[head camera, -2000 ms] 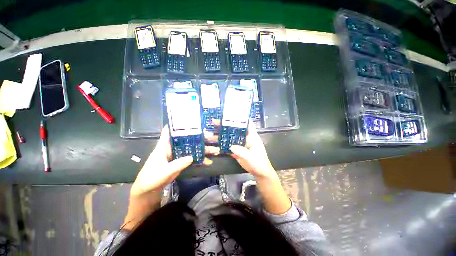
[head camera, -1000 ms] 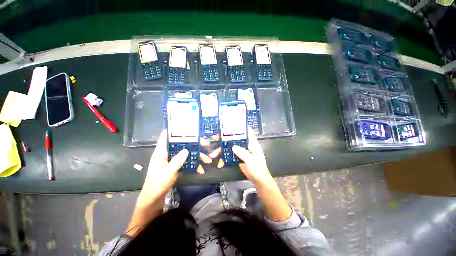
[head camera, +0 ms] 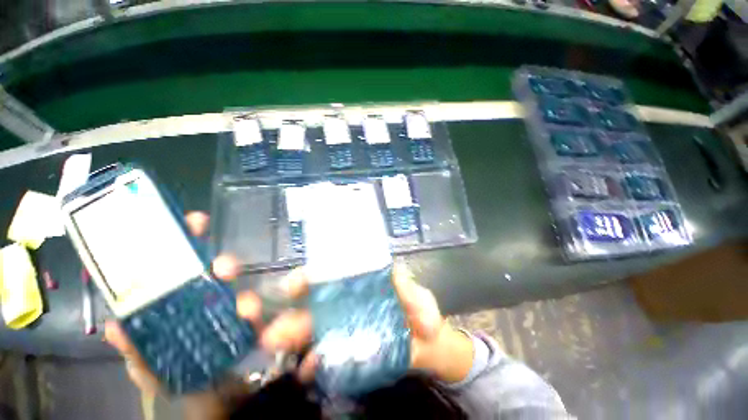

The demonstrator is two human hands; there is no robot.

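Note:
My left hand (head camera: 224, 275) holds a keypad phone (head camera: 187, 326) close to the camera at the left, tilted, its screen lit white. My right hand (head camera: 422, 316) holds another keypad phone (head camera: 358, 320) upright in front of me, blurred, its screen also bright white. Fingers show between the two phones; I cannot tell which hand each belongs to. Behind them lies a clear blister tray (head camera: 468, 209). Its back row holds several phones with lit screens. In its front row a lit phone (head camera: 400, 205) shows, and another is partly hidden by the right-hand phone.
Stacked blister trays (head camera: 566, 215) with dark phones stand at the right, one face blue-purple (head camera: 603, 227). A yellow pad (head camera: 18, 287), paper sheets (head camera: 34, 219) and a pen (head camera: 88, 303) lie at the left. A green belt (head camera: 344, 49) runs behind a pale rail (head camera: 484, 110).
Both held phones are raised much closer to the camera. The left one has moved left and tilted, and covers the touchscreen smartphone's place. The view has shifted, so the tray appears lower.

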